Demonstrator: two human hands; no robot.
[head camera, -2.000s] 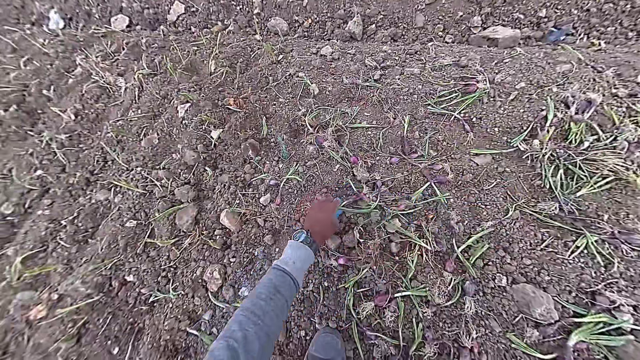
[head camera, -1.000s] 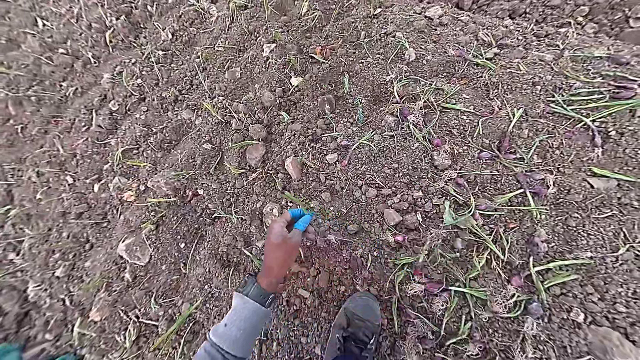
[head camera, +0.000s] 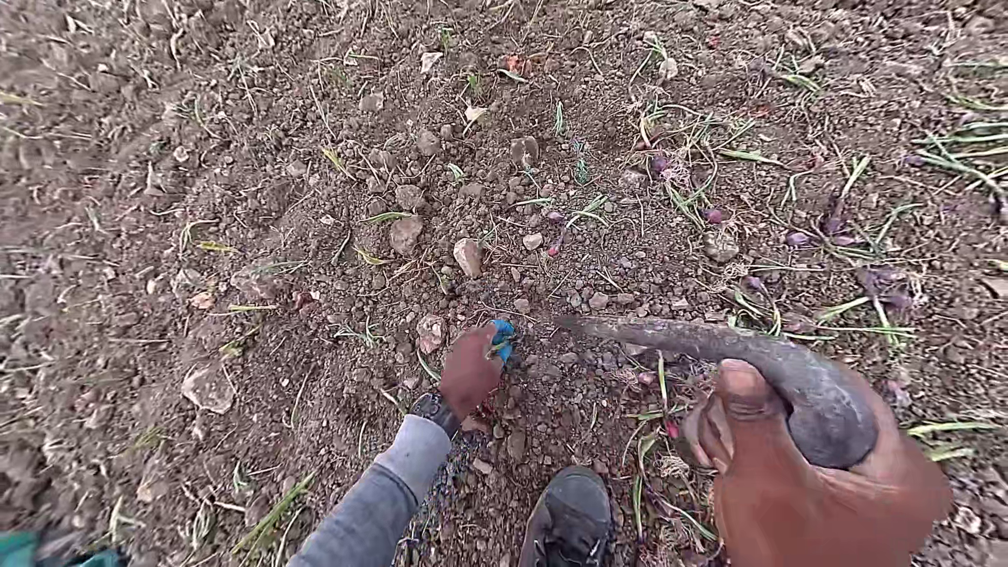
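Observation:
My left hand (head camera: 474, 370), with a watch at the wrist and bright blue wrapping on its fingertips, is down at the soil beside a reddish stone. Its fingers are bunched; a thin greenish stem seems to cross them, but whether it is gripped is unclear. My right hand (head camera: 819, 472) is closed around the thick rounded end of a curved, dark animal horn (head camera: 709, 342), whose narrow tip points left toward my left hand. Pulled red onions (head camera: 660, 164) with green leaves and roots lie on the soil beyond and to the right of the horn.
Stony brown soil (head camera: 260, 189) with dry roots and stems spreads all around. A pale stone (head camera: 209, 388) lies left of my left arm, and a smaller stone (head camera: 468, 257) lies above that hand. My dark shoe (head camera: 577, 504) stands at the bottom centre. Green fabric (head camera: 59, 550) shows at the bottom left.
My right hand and the horn have come into view from the right. My left hand's fingers, extended one second ago, are now bunched at the soil.

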